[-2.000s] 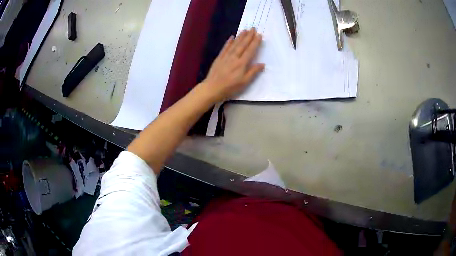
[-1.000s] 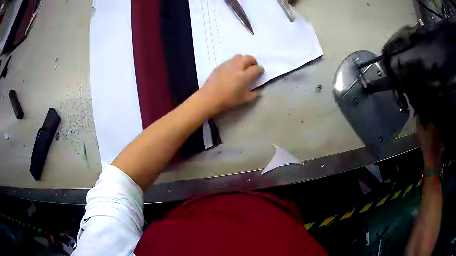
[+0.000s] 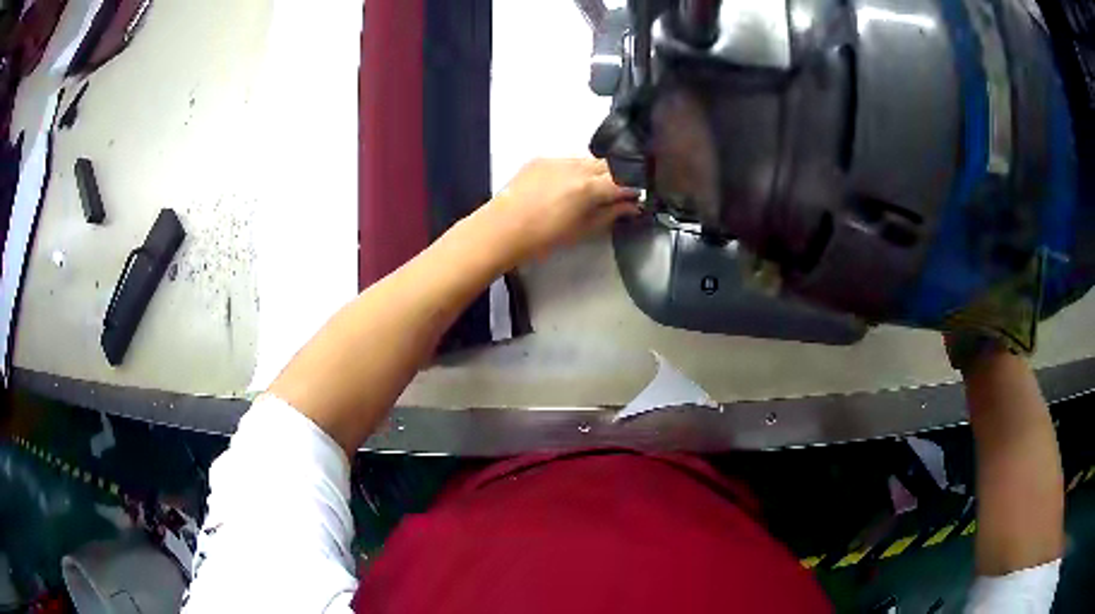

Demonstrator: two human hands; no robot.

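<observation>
The straight knife cutting machine (image 3: 829,156) fills the upper right, with a grey motor housing and blue side. Its dark base plate (image 3: 745,294) rests on the table at the lay's near edge. My left hand (image 3: 564,206) lies with bent fingers at the edge of the white pattern paper (image 3: 540,102), fingertips beside the machine's front; whether they grip anything is unclear. My right forearm reaches up to the housing's near side, and the machine hides my right hand. The lay's maroon band (image 3: 393,144) and navy band (image 3: 456,144) run beside white cloth (image 3: 306,180). The blade cannot be made out.
A long black bar (image 3: 142,286) and a small black block (image 3: 89,190) lie on the left of the table. A white pointed scrap (image 3: 668,391) lies at the metal-trimmed front edge (image 3: 516,429). More fabric is at the far left; a white tub (image 3: 120,578) stands on the floor.
The machine has come left across the table to the lay's edge, with my right arm beside it. My left fingers have bent near the paper edge. The shears and clip no longer show clearly.
</observation>
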